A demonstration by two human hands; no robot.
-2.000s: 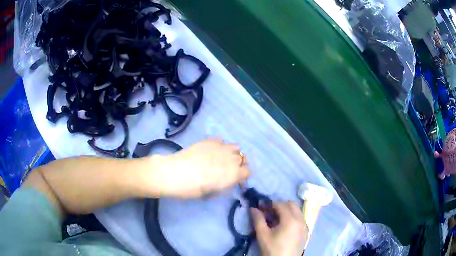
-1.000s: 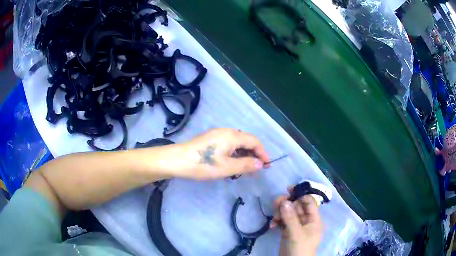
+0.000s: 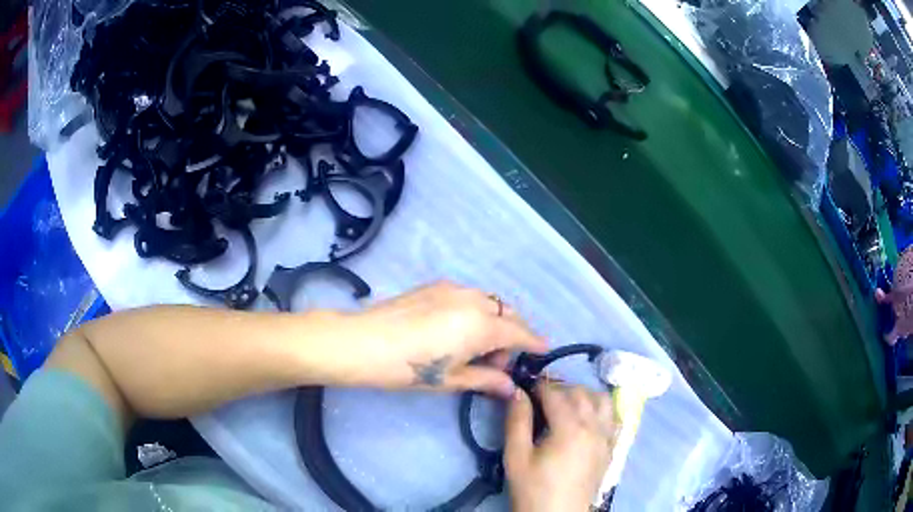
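Observation:
My left hand (image 3: 450,335) and my right hand (image 3: 561,440) meet over the white sheet, their fingertips closed around a black yoke (image 3: 571,352) whose curved arm sticks out toward the mallet. The joint between the fingers is partly hidden. Just below, a headband (image 3: 318,450) lies as a large black arc, partly under my left forearm, with another yoke (image 3: 469,425) at its end. A separate black yoke (image 3: 320,272) lies just above my left forearm. The mallet (image 3: 633,385), with white head and pale shaft, lies beside my right hand.
A dense pile of black yokes (image 3: 200,130) fills the upper left, beside a clear plastic bag (image 3: 52,90). A headphone frame (image 3: 561,70) lies on the green belt (image 3: 691,230). Small black fittings (image 3: 736,495) sit in clear plastic at the lower right. A blue crate (image 3: 40,250) is at left.
My hands were apart, the left with a thin dark wire, the right with a black part over the mallet head; now they are together on the yoke. The frame on the belt has moved slightly right and down.

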